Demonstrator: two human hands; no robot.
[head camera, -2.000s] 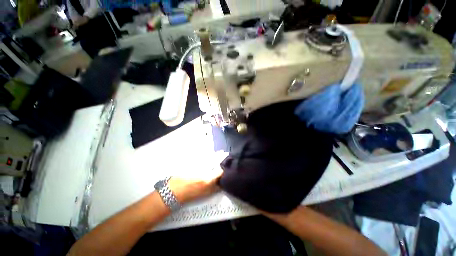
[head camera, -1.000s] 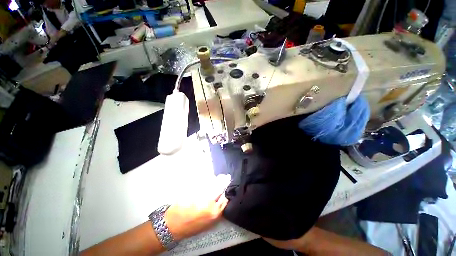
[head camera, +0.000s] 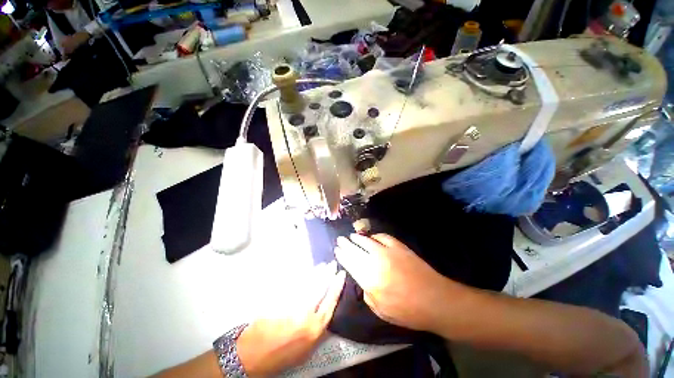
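A black garment piece (head camera: 458, 240) lies under and right of the sewing machine head, spread toward the table's front edge. My right hand (head camera: 392, 277) is on top of it, fingertips together on the cloth just in front of the presser foot area (head camera: 347, 214). My left hand (head camera: 295, 321), with a metal watch at the wrist, lies at the cloth's left edge, its fingers washed out by glare. Whether either hand pinches the cloth is hard to tell. The needle is lost in the lamp's glare.
The machine lamp (head camera: 238, 198) stands left of the needle on a bendy neck. A dark cut panel (head camera: 191, 214) lies behind it. The cream machine arm (head camera: 421, 103) carries a blue yarn bundle (head camera: 506, 177). An oval dish (head camera: 569, 214) with dark bits sits at right.
My right hand has come from beneath the garment's front edge to on top, near the needle. My left hand stays at the cloth's left edge. The view has shifted slightly.
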